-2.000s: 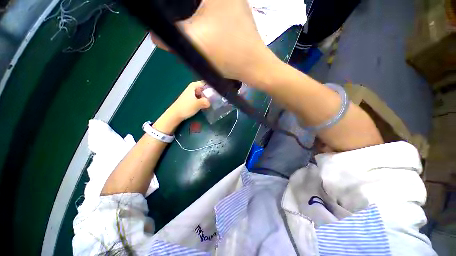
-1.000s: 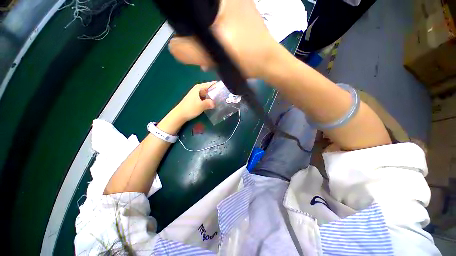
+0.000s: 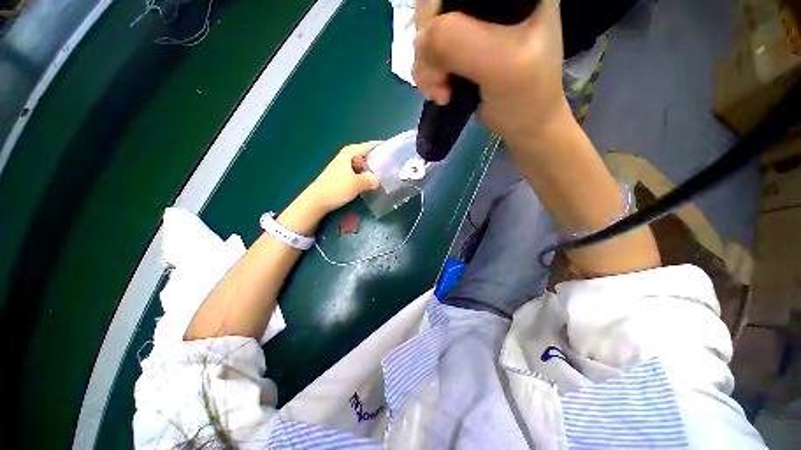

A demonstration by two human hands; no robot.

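Observation:
My left hand holds a clear plastic housing over the dark green bench. A white inner fitting sits at the housing's right side, and a thin white lead wire curves from it across the bench. My right hand grips a black electric screwdriver, which points down with its lower end at the white fitting. The bit and any screw are too small to make out. The top of my right hand and of the screwdriver is cut off by the upper edge.
White cloth lies by my left forearm, with more at the top. A pale metal rail borders the green belt, which bears loose wire leads. A black cord crosses my right forearm. Cartons stand at the right.
My right hand and the screwdriver have moved right, and the screwdriver's lower end is now at the white fitting. The cord has swung to the right. My left hand has hardly moved.

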